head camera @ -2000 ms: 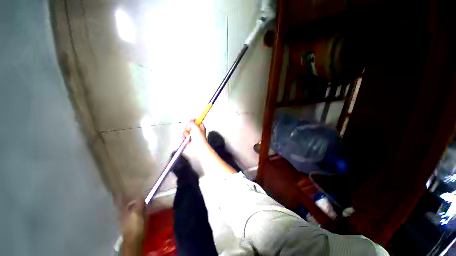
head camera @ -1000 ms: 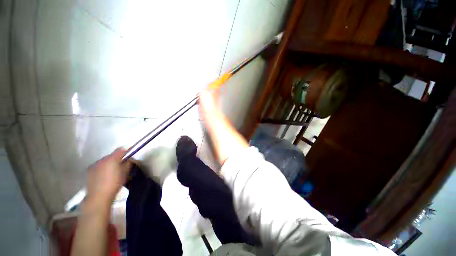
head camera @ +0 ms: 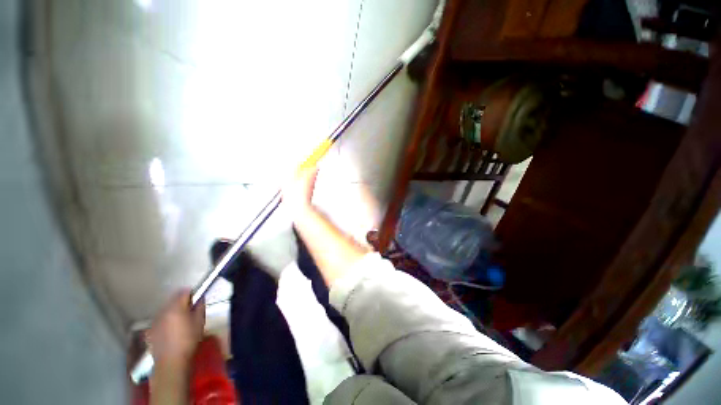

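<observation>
The mop pole (head camera: pixel 251 228) runs diagonally across the view, silver with an orange-yellow section (head camera: pixel 318 153). Its whitish far end (head camera: pixel 419 45) lies on the floor tiles (head camera: pixel 237 103) beside the dark wooden furniture; the mop head is only partly seen at the top edge. My left hand (head camera: pixel 175 326), blurred, is closed round the pole's near end at the lower left. My right hand (head camera: pixel 299 188), bare below a pale sleeve, is closed round the pole just below the orange-yellow section. Glare whitens the tiles.
The tea table (head camera: pixel 423 119) fills the right side. A clear bluish water jug (head camera: pixel 447 237) lies by its lower shelf, and a round barrel-like stool (head camera: pixel 506 123) stands beyond. A shiny red bin liner (head camera: pixel 209 372) is at the lower left, near my legs. A pale wall (head camera: pixel 32 237) is at left.
Since one second ago, both hands have shifted lower with the pole, which slopes more steeply. More of its whitish far end shows along the table's edge. The view has also shifted.
</observation>
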